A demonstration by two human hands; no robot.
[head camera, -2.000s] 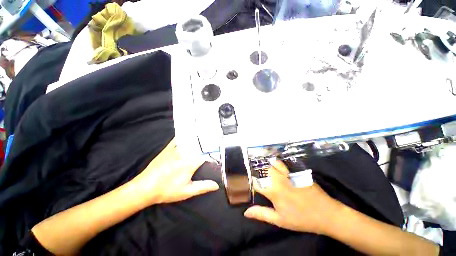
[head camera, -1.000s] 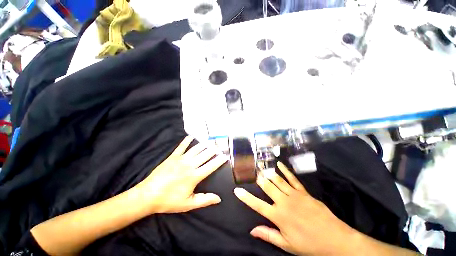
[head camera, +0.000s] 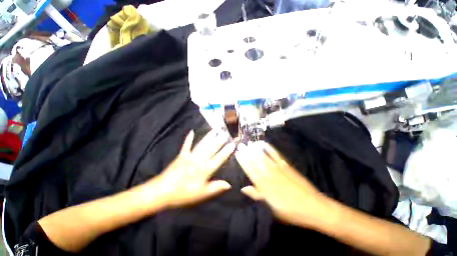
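A large black garment panel covers the table in front of me and hangs over its left side. The white sewing machine head with a blue stripe stands above it. The brownish needle guard is at its left end. My left hand lies flat on the black cloth, fingers spread, fingertips just left of the needle area. My right hand lies on the cloth on the other side, fingertips close to the left ones. The needle and presser foot are blurred near the fingertips. Neither hand grips the cloth.
A mustard cloth lies behind the work at the upper left. A crumpled clear plastic bag is at the right end. Black and white pieces lie below right. White and brown cloth and a red object are at the far left.
The view has shifted, so the machine head sits higher in the picture. My right hand has moved forward and left, its fingers closer together. My left fingertips are nearer the needle area.
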